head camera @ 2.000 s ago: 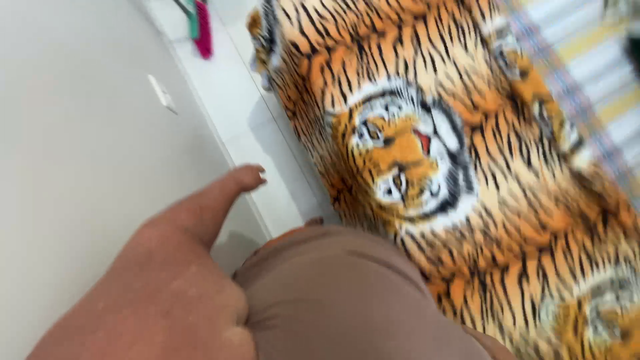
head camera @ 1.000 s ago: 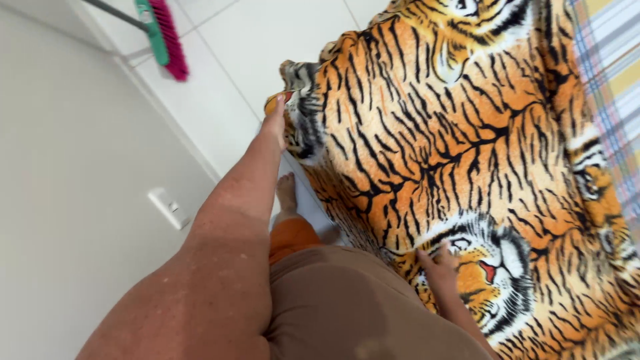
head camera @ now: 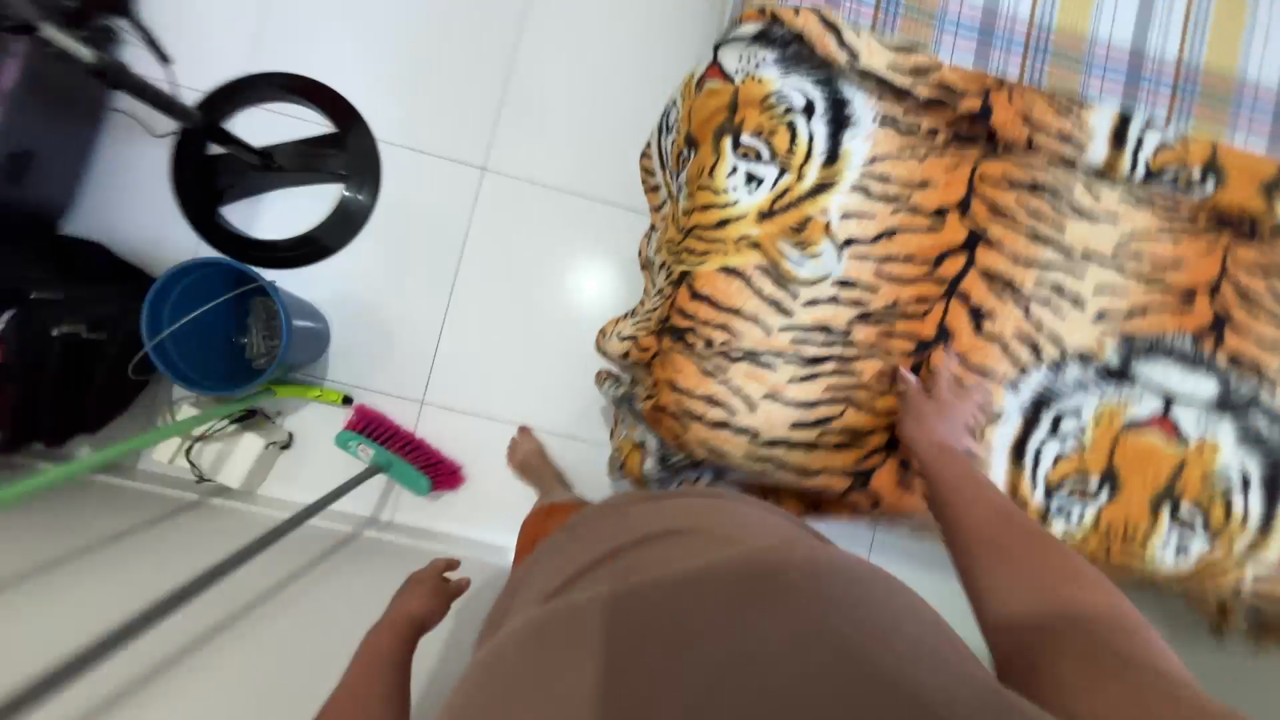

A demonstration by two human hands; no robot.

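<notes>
A blanket with a tiger print (head camera: 800, 350) lies spread at the right, its near-side edge beside my body. My right hand (head camera: 942, 410) rests on or just above its striped part, left of a printed tiger face, fingers apart and slightly blurred. Nothing shows in its grip. My left hand (head camera: 430, 597) hangs over the floor by the wall at the lower left, fingers loosely curled and holding nothing visible. Beyond the blanket, a plaid cloth (head camera: 1090, 50) with yellow and blue stripes shows at the top right.
On the white tiled floor stand a blue bucket (head camera: 215, 330) with a wire handle and a black round stand base (head camera: 275, 170). A broom with pink bristles (head camera: 405, 450) and a green pole (head camera: 120, 455) lean at the lower left. My bare foot (head camera: 535, 465) is beside the blanket.
My left hand has come away from the blanket's corner, where it was one second ago. The view has swung, bringing the bucket and stand base into sight. My right hand remains at the blanket.
</notes>
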